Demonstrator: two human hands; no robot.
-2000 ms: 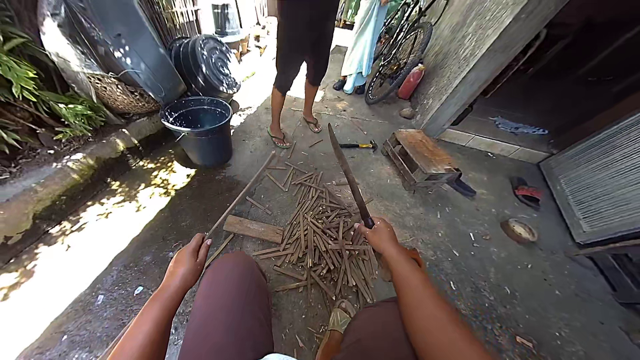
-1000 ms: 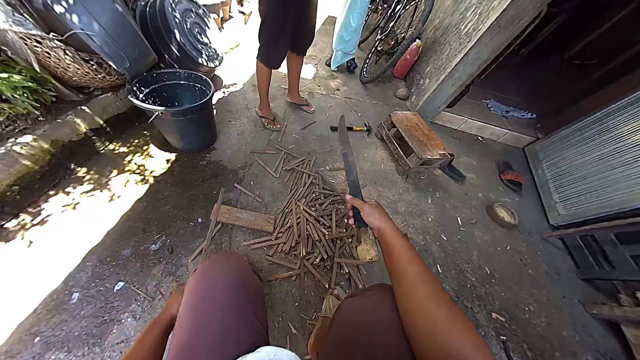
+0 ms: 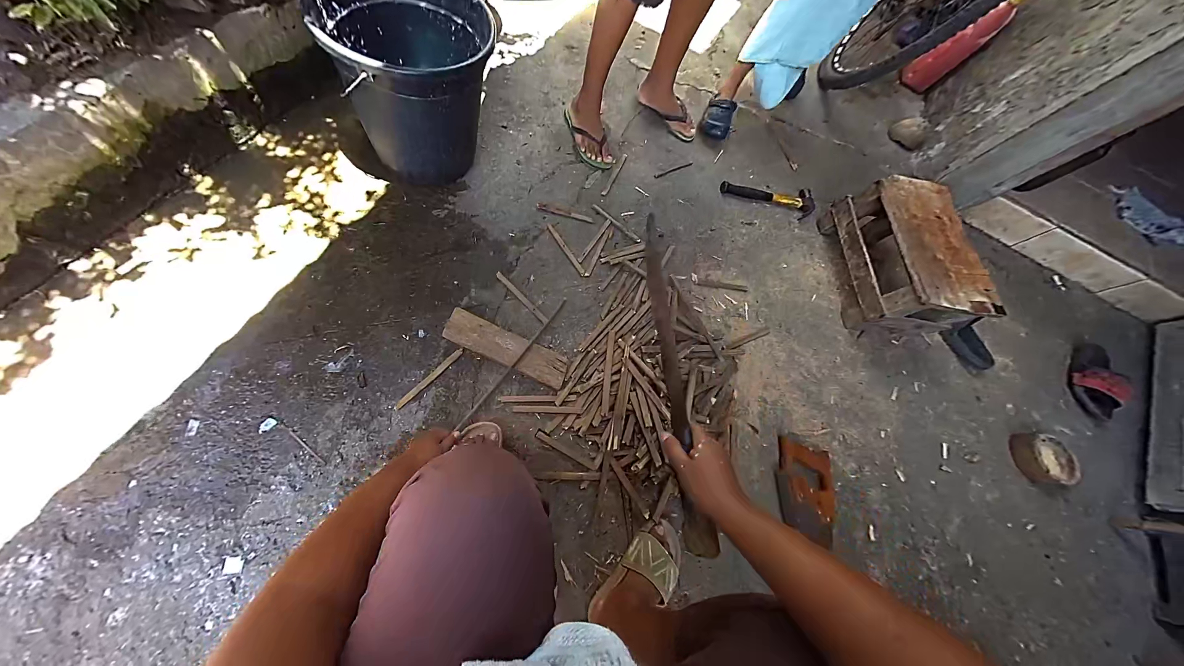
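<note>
My right hand [image 3: 705, 472] grips the dark handle of a machete [image 3: 666, 324], whose long blade points away from me over a heap of short split wooden sticks [image 3: 615, 379]. My left hand [image 3: 435, 449], beside my left knee, holds the near end of a long thin stick [image 3: 511, 368]. That stick slants up to the right and passes over a flat wooden board [image 3: 495, 340] lying at the heap's left edge. Several loose sticks are scattered around the heap. Part of my left hand is hidden behind my knee.
A black bucket [image 3: 407, 92] stands at the upper left. A person in flip-flops stands beyond the heap, another person beside them. A hammer [image 3: 768, 196], a wooden box stool [image 3: 916, 250] and a handsaw [image 3: 807, 490] are on the right, with a loose sandal [image 3: 1099, 381] farther out.
My left hand, low beside my leg and mostly hidden a second ago, is now forward at the knee with a thin stick in it. The machete remains in my right hand. The view has tilted down.
</note>
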